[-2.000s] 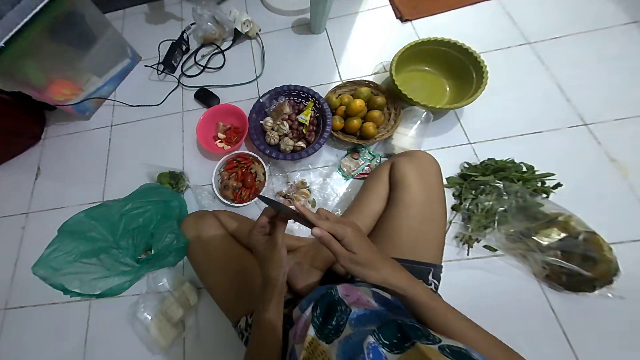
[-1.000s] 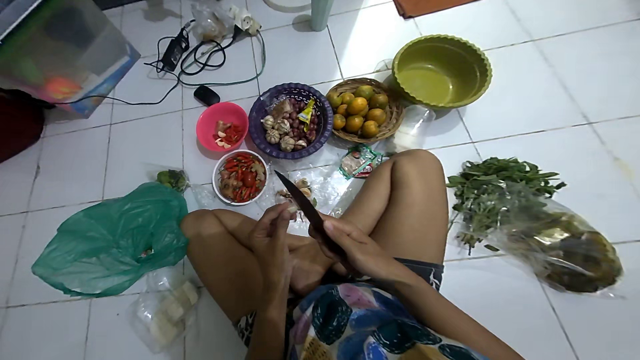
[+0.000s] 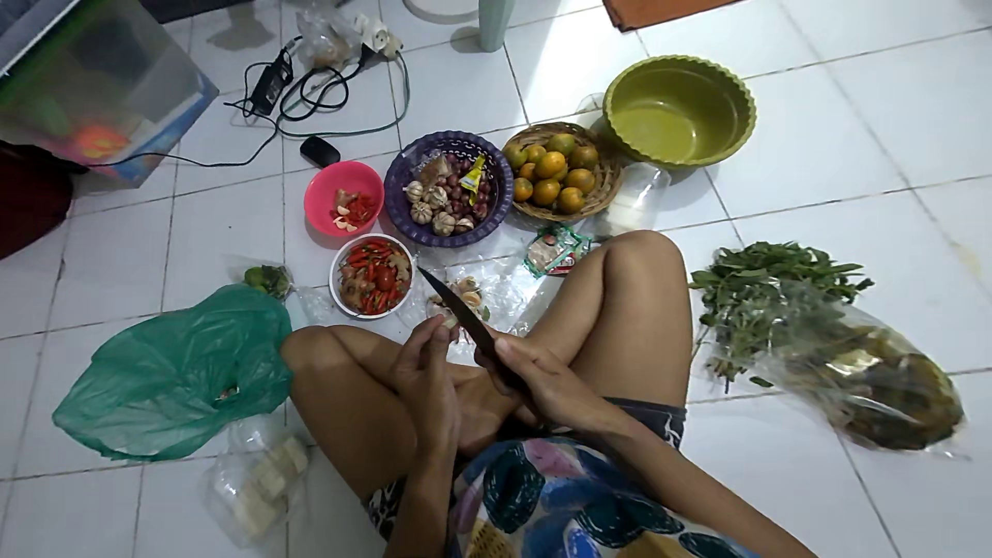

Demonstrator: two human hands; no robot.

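My right hand (image 3: pixel 531 380) grips a dark-bladed knife (image 3: pixel 463 310), its tip pointing up and left. Beside it my left hand (image 3: pixel 428 358) pinches a small pale piece (image 3: pixel 448 319), perhaps a garlic clove, between thumb and fingers. Beyond the hands, peelings (image 3: pixel 468 294) lie on clear plastic. A white bowl (image 3: pixel 335 285) of red chillies and a tomato stands to the left of the knife tip. Behind it are a pink bowl (image 3: pixel 311 203) with cut red pieces and pale cloves, and a purple basket (image 3: pixel 397 218) of garlic bulbs and shallots.
A wicker basket (image 3: pixel 614 184) of orange-green citrus fruits adjoins an olive-green basin (image 3: pixel 680 116). Leafy greens (image 3: pixel 775 287) and a filled clear bag (image 3: pixel 876 380) lie right. At left are a green plastic bag (image 3: pixel 182 372), a bag of pale blocks (image 3: pixel 263 488) and a power cord (image 3: pixel 341 133).
Two seconds ago the knife lay across both hands near the fingertips. My right hand has since drawn apart from the left, and the blade now points more steeply away from me.
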